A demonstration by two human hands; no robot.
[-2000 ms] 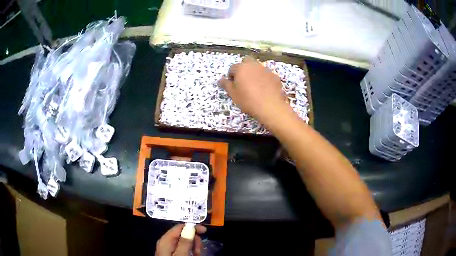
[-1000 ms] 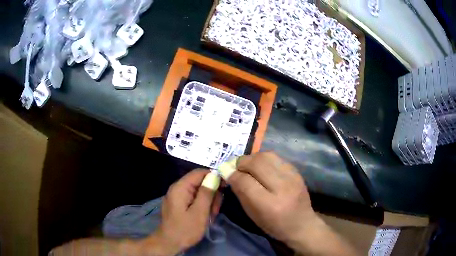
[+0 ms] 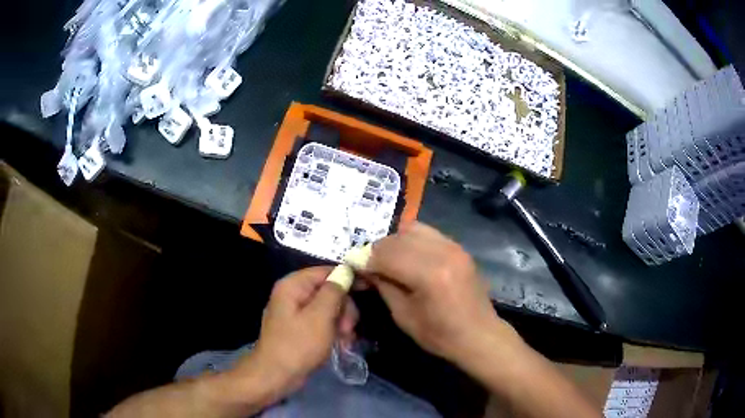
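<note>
A white square housing (image 3: 339, 200) sits face up in the orange fixture (image 3: 274, 167). My left hand (image 3: 306, 318) is at the housing's near edge, thumb and finger pinched, with a pale finger cot on one fingertip. A clear plastic bag (image 3: 350, 365) hangs below it. My right hand (image 3: 425, 282) is pinched at the same near edge, its cot-covered fingertip touching or almost touching my left fingertips. The fingertips hide what is between them; a cord or clip there cannot be made out.
A shallow tray (image 3: 560, 147) of tiny white clips lies beyond the fixture. A mallet (image 3: 549, 249) lies right of the fixture. Bagged cords (image 3: 176, 49) are heaped at upper left. Stacked housings (image 3: 653, 216) stand at right. Open cartons (image 3: 41, 302) are at lower left and lower right (image 3: 670, 384).
My right hand has come from the clip tray to the housing's near edge beside my left hand. The view has tilted and shifted, showing the mallet. Since one second ago, the hands have barely moved.
</note>
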